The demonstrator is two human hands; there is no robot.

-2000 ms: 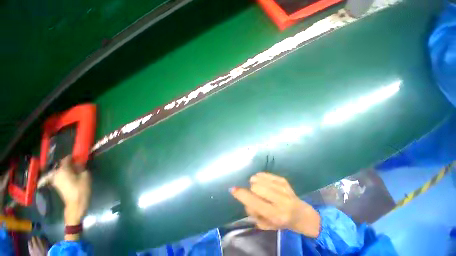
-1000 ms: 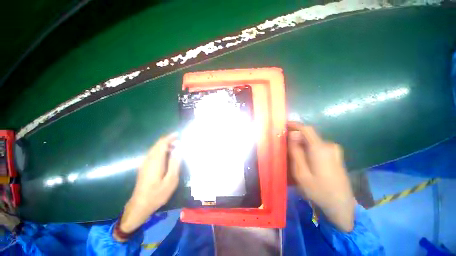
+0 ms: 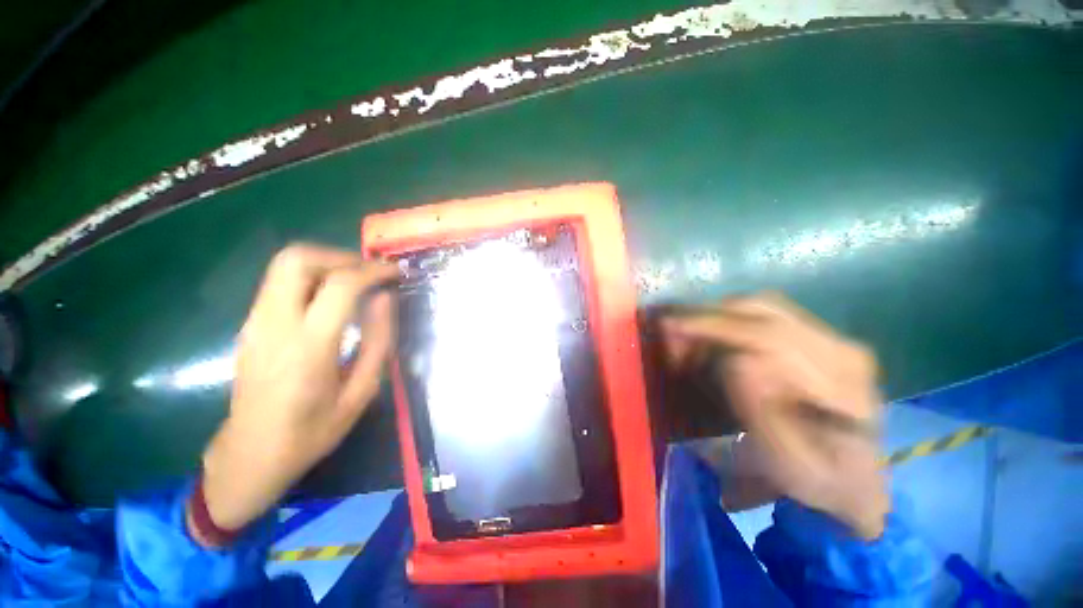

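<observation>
An open black tablet (image 3: 599,416) lies inside-up in a red-orange tray (image 3: 622,356) in front of me. A flat silver-white battery (image 3: 505,457) fills much of it, its upper part glaring white. The mainboard area (image 3: 540,241) is at the far end. My left hand (image 3: 291,380) is at the tray's upper left, fingertips over the frame and tablet corner; its grip is unclear. My right hand (image 3: 802,398) is blurred, just right of the tray, fingers curled towards it. Whether it holds a tool cannot be told.
The tray lies on a glossy dark green worktop (image 3: 831,154). A worn, chipped white edge strip (image 3: 475,81) runs beyond it, with a green surface (image 3: 356,42) past that. A blue sleeve (image 3: 42,505) shows at the lower left. Yellow-black floor tape (image 3: 950,445) shows at the lower right.
The tray, brought before me earlier, has shifted slightly left and nearer, and the tablet now sits within its frame. My left hand moved up to the far left corner; my right hand moved slightly right.
</observation>
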